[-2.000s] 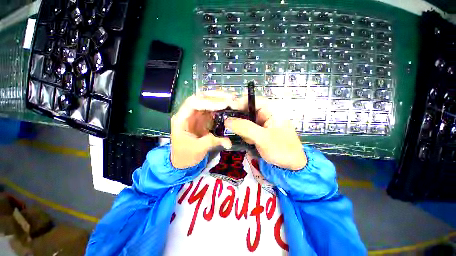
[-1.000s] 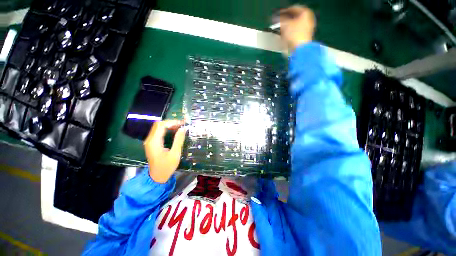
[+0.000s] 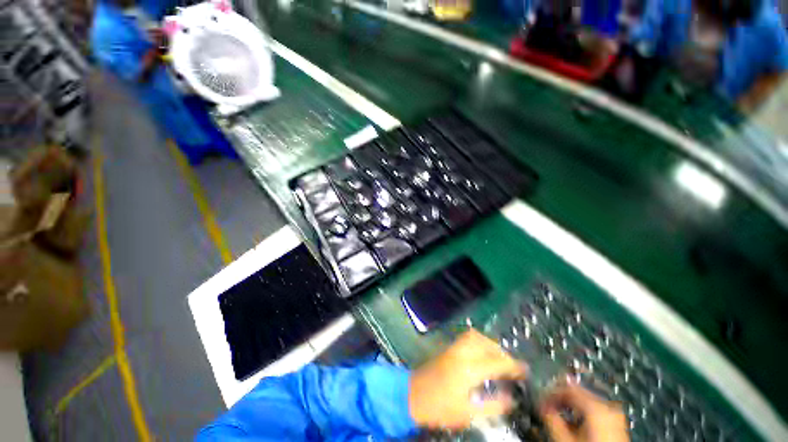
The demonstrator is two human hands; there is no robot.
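Note:
My left hand (image 3: 462, 382) is at the lower middle, fingers curled around a small shiny dark unit (image 3: 492, 393). My right hand (image 3: 583, 414) is close beside it, over the clear blister tray (image 3: 596, 345). It is blurred and partly cut off by the bottom edge. Dark shapes show between the hands, too blurred to name, and I cannot tell if the right hand grips anything. The clear tray has many rows of small pockets with shiny bits.
A black blister tray (image 3: 354, 268) with heaped glossy units lies at centre. A smartphone (image 3: 445, 293) lies between it and the clear tray. A lower black tray (image 3: 281, 311) rests on a white board. A white fan (image 3: 220, 60), cartons (image 3: 43, 293), the conveyor (image 3: 605, 164) and other people in blue show beyond.
The view has swung to the left. My right hand has come back from the conveyor side to beside my left hand. My left hand has left the clear tray's left edge.

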